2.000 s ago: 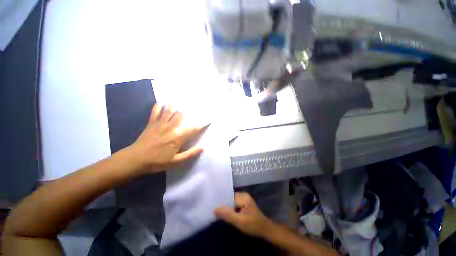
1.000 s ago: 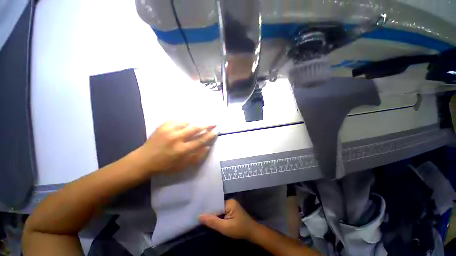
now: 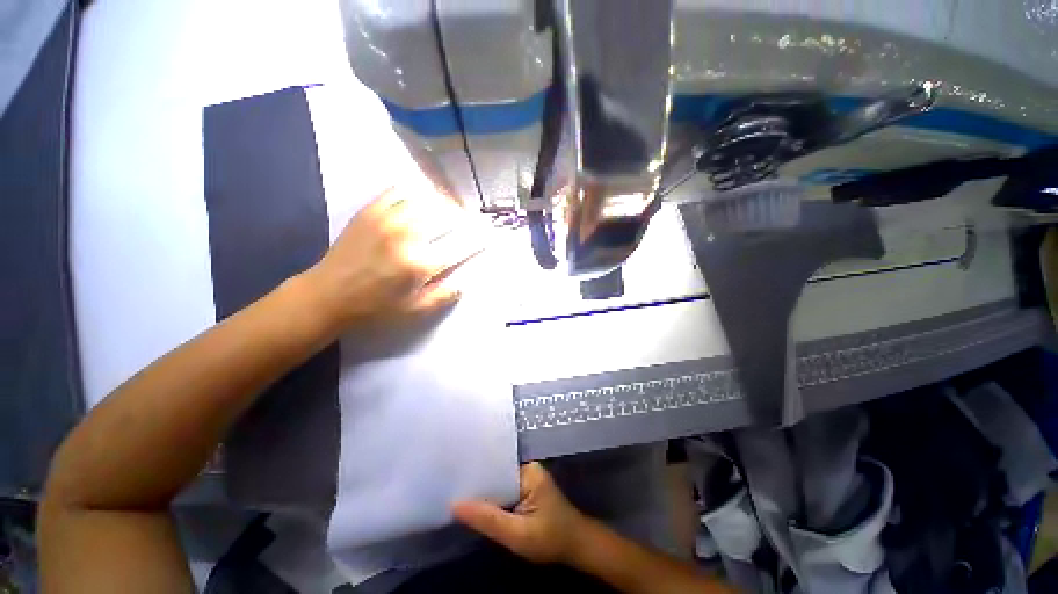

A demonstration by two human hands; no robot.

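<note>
A light grey panel (image 3: 424, 406) lies in front of me, its upper part washed out by the lamp. A dark grey panel (image 3: 269, 209) shows along its left side. My left hand (image 3: 400, 258) lies on the light panel, fingers spread towards the needle area. My right hand (image 3: 528, 514) pinches the light panel's lower right edge, below the table's front edge. The sewing machine head (image 3: 499, 70) stands over the panel's upper right; glare and the shiny take-up cover (image 3: 615, 128) hide where needle and cloth meet.
A dark shaped piece (image 3: 760, 290) lies right of the needle, its tip over the ruler strip (image 3: 627, 400) at the table's front edge. A crumpled heap of grey and white pieces (image 3: 830, 522) is below right. Dark fabric (image 3: 35, 232) is at the far left.
The light and dark panels have moved up the table, away from me. My left hand has moved up with them. My right hand keeps its pinch. The view has shifted and sharpened.
</note>
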